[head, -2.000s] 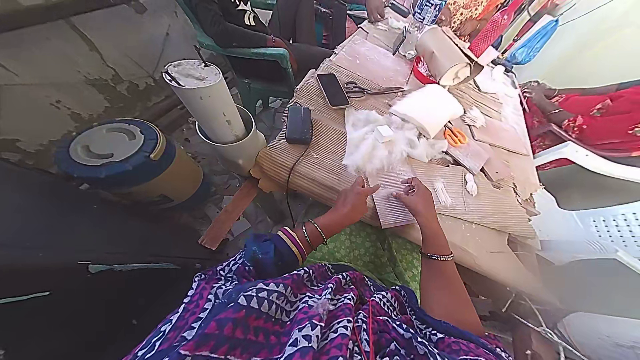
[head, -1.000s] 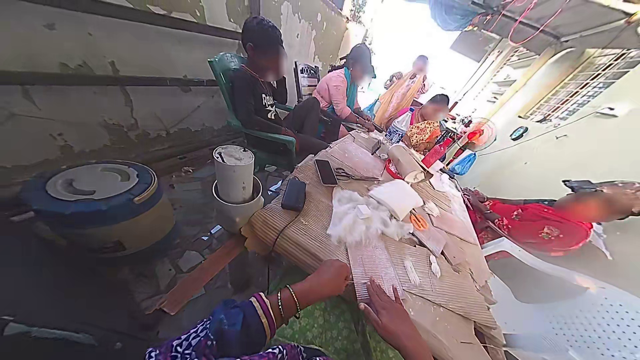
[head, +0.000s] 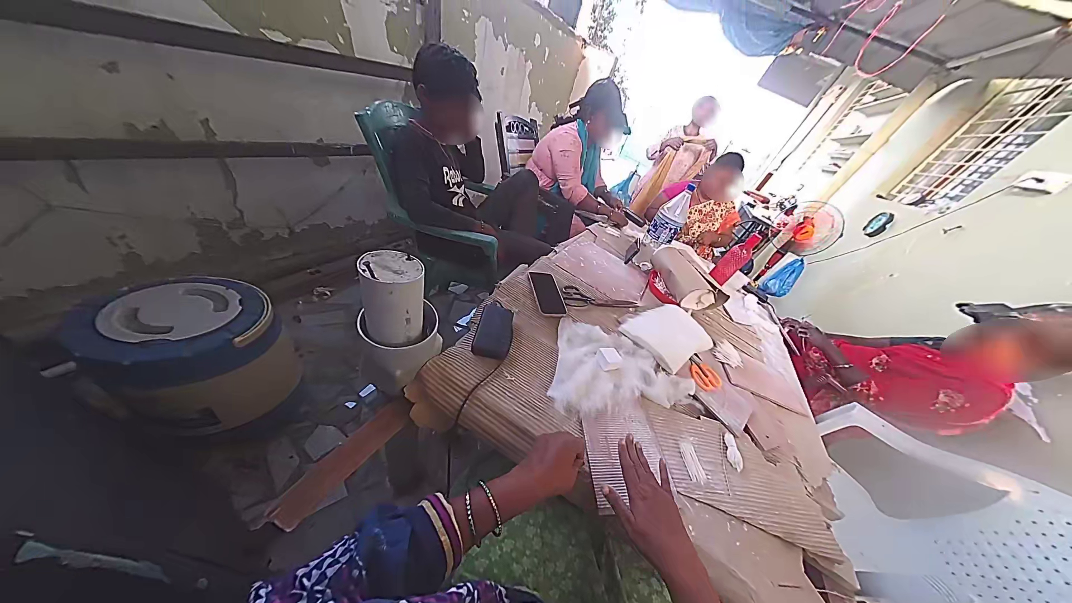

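Observation:
My left hand is curled at the left edge of a ridged pale board; whether it pinches anything is not visible. My right hand lies flat over the board's lower right part, fingers extended. Beyond the board is a heap of loose white cotton fibre with a small white block on it. A folded white cotton pad rests at the heap's right, beside orange-handled scissors. Thin white cotton sticks or wicks lie right of the board.
Corrugated cardboard covers the table. A phone, dark case, metal scissors and plastic bottle lie or stand farther back. A blue-lidded drum stands left. Several people sit around; a white chair is at right.
The view has tilted up, bringing the seated people into sight. My right hand has flattened over the board, where two seconds ago both hands were close together at it.

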